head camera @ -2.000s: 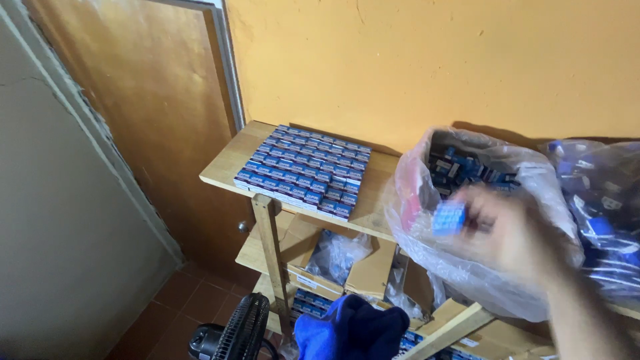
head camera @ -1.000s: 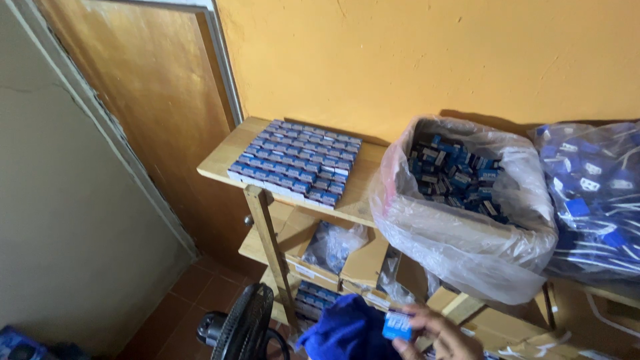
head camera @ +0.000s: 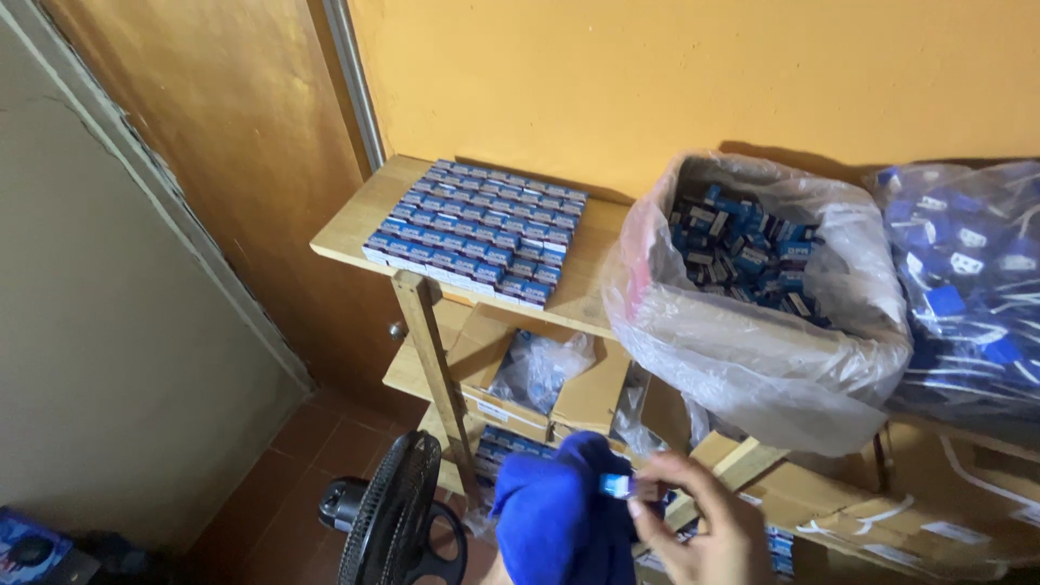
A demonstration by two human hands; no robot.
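My right hand (head camera: 699,520), at the lower middle, pinches a small blue and white printed box (head camera: 617,486) between thumb and fingers. The box lies against a blue cloth (head camera: 544,508), which covers my left hand; only a bit of skin shows below it, so its fingers are hidden. On the wooden shelf (head camera: 349,231) above, many similar small boxes (head camera: 475,227) stand in tight rows, with a lower step at the front right. Right of them, a plastic-lined box (head camera: 756,349) holds a loose heap of the same small boxes (head camera: 751,252).
A clear bag (head camera: 967,276) of blue and white parts with white cables sits at the far right. Open cardboard cartons (head camera: 508,414) fill the lower shelf. A black fan (head camera: 390,512) stands at the lower left of the blue cloth. A wooden door (head camera: 236,122) is at the left.
My right hand, over the lined box two seconds ago, has come down to the blue cloth with a small box. Since one second ago, the small box has come against the cloth.
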